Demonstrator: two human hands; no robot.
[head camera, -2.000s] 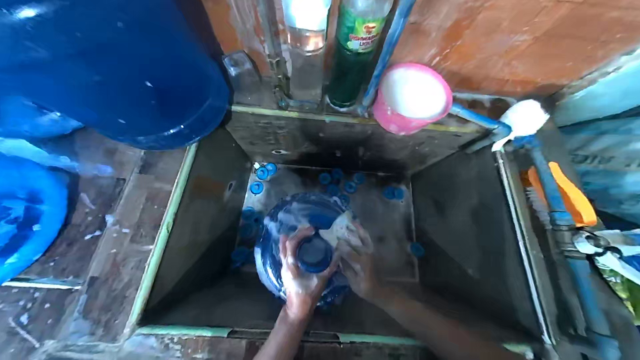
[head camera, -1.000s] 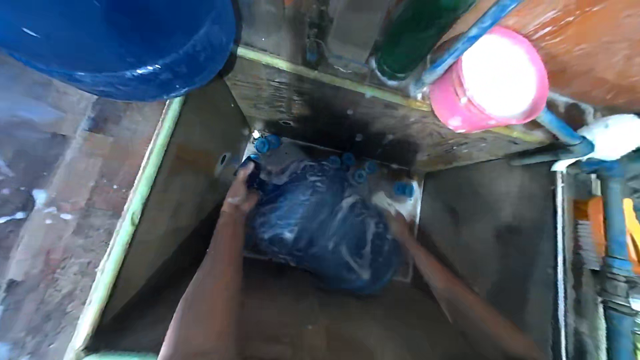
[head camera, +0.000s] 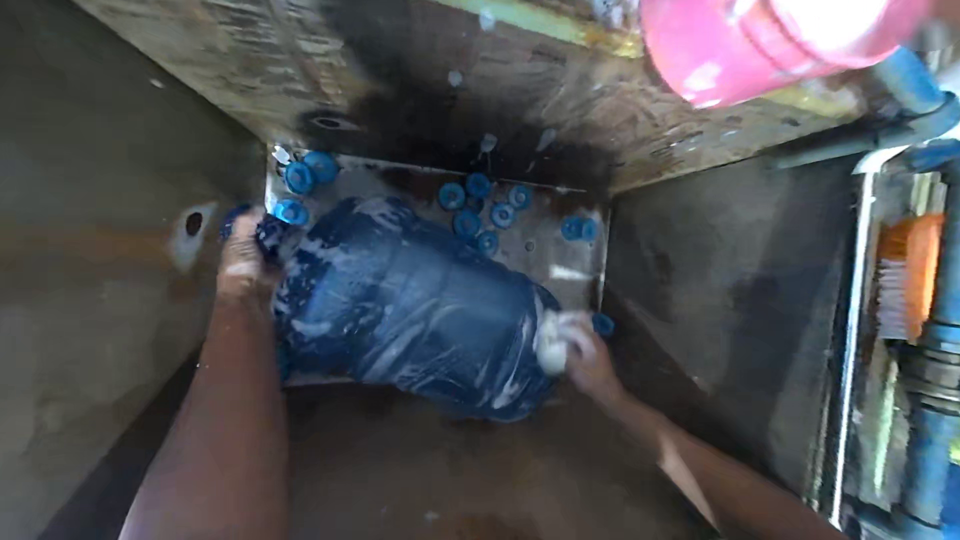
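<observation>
A large blue plastic water jug, streaked with suds, lies on its side in a deep dark basin, its neck to the left and its base to the right. Around the neck end my left hand is closed. My right hand presses a pale cloth or sponge against the jug's base end. Several blue plastic caps are scattered on the basin floor behind the jug, with more near its neck and a pair at the right. The jug covers part of the floor.
High basin walls enclose both hands. On the back ledge stands a pink bucket with white contents. Along the right side run a blue pipe and an orange brush with pale bristles.
The jug stood upright with both hands at its mouth two seconds ago; now it lies on its side. My left hand has gone to the left with its neck. The view has moved closer into the basin.
</observation>
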